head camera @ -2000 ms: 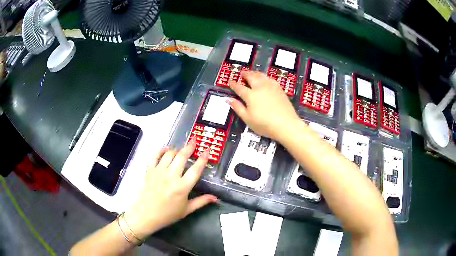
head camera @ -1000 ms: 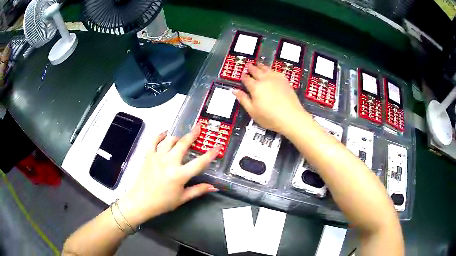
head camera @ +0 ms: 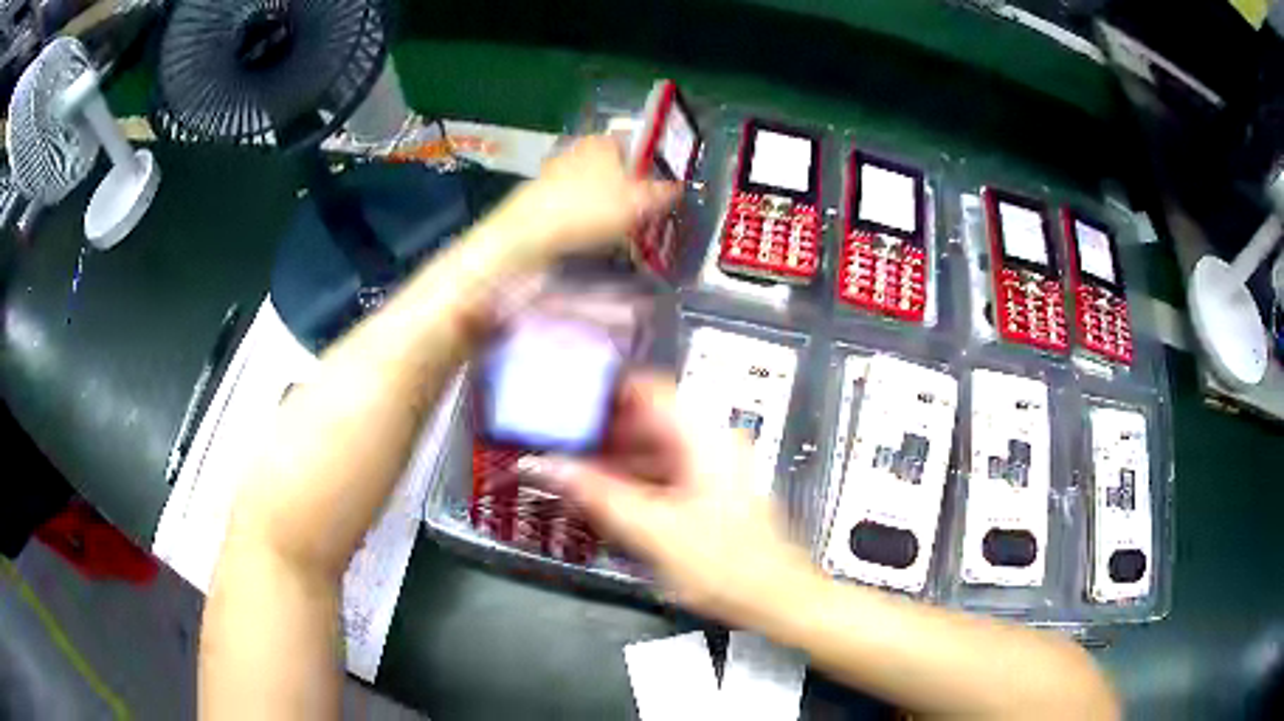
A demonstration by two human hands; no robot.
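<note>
My left hand [head camera: 599, 190] reaches over to the tray's back left pocket and grips a red keypad phone [head camera: 672, 134], which stands tilted on its side. My right hand [head camera: 676, 486] holds another red keypad phone [head camera: 549, 380] above the front left of the clear tray [head camera: 620, 571]. This phone is blurred; its screen is lit. More red phones with lit white screens lie in the back row, one of them here [head camera: 773, 202]. Several white phone backs [head camera: 893, 472] with dark ovals lie in the front row. The one nearest my right hand is partly covered by it.
A black desk fan [head camera: 268, 64] and a white fan [head camera: 106, 155] stand at the back left; another white fan [head camera: 1228, 331] stands at the right. A white sheet [head camera: 211, 479] lies partly under my left arm. White slips [head camera: 673, 676] lie at the near bench edge.
My left hand has crossed to the back left pocket and tilted up its phone. My right hand has come back and down, now holding a phone. The smartphone on the sheet is now hidden.
</note>
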